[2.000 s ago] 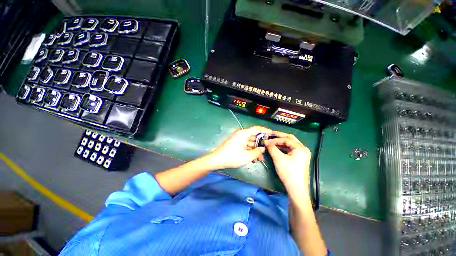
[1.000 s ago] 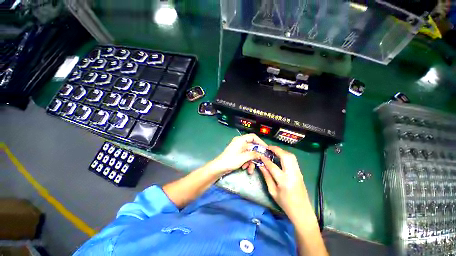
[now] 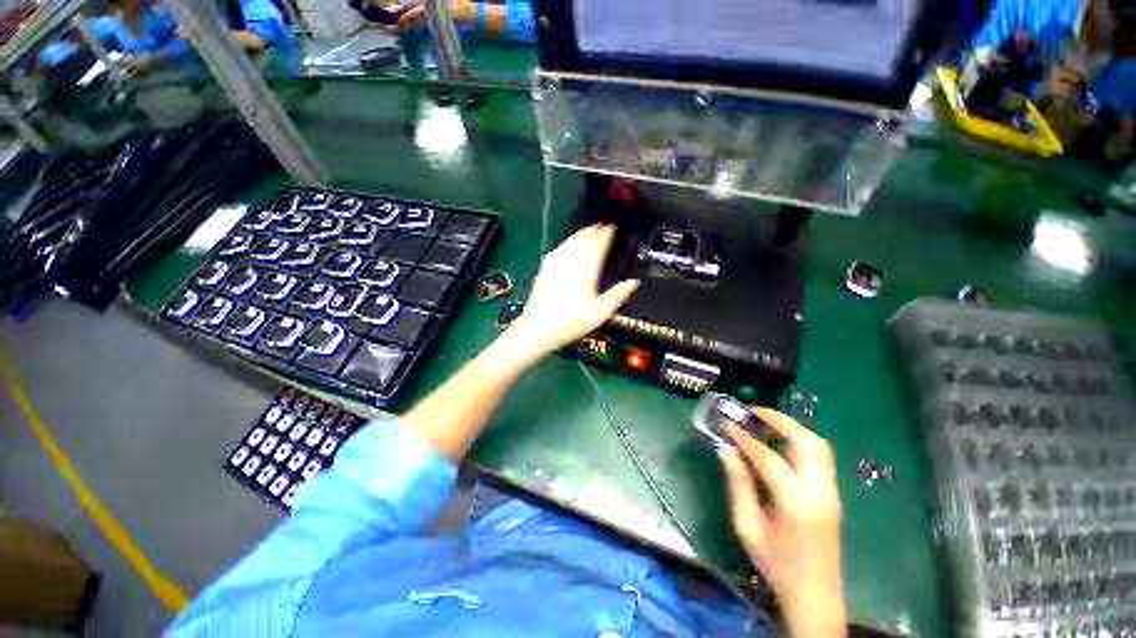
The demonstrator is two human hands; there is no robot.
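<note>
The black fixture box [image 3: 747,303] stands in front of me, with lit digits and a red switch on its front. A case sits at the metallic nest [image 3: 679,249] on top. My left hand [image 3: 579,289] is over the box's left part, beside the nest, thumb and fingers apart. I see nothing held in it, though the area between the fingertips is dark. My right hand [image 3: 787,480] holds a silvery-rimmed watch case [image 3: 723,421] by the fingertips, in front of the box's right front corner.
A black blister tray [image 3: 389,364] of cases lies left, a small black tray [image 3: 289,451] below it. Clear stacked trays [image 3: 997,411] stand right. Single cases [image 3: 495,285] [image 3: 863,278] and tiny parts [image 3: 876,471] lie around. The acrylic guard [image 3: 710,143] and screen are above; people in blue are beyond.
My hands have parted. The left moved forward onto the box; the right moved right, keeping a case. The view has tilted up, showing the screen and people.
</note>
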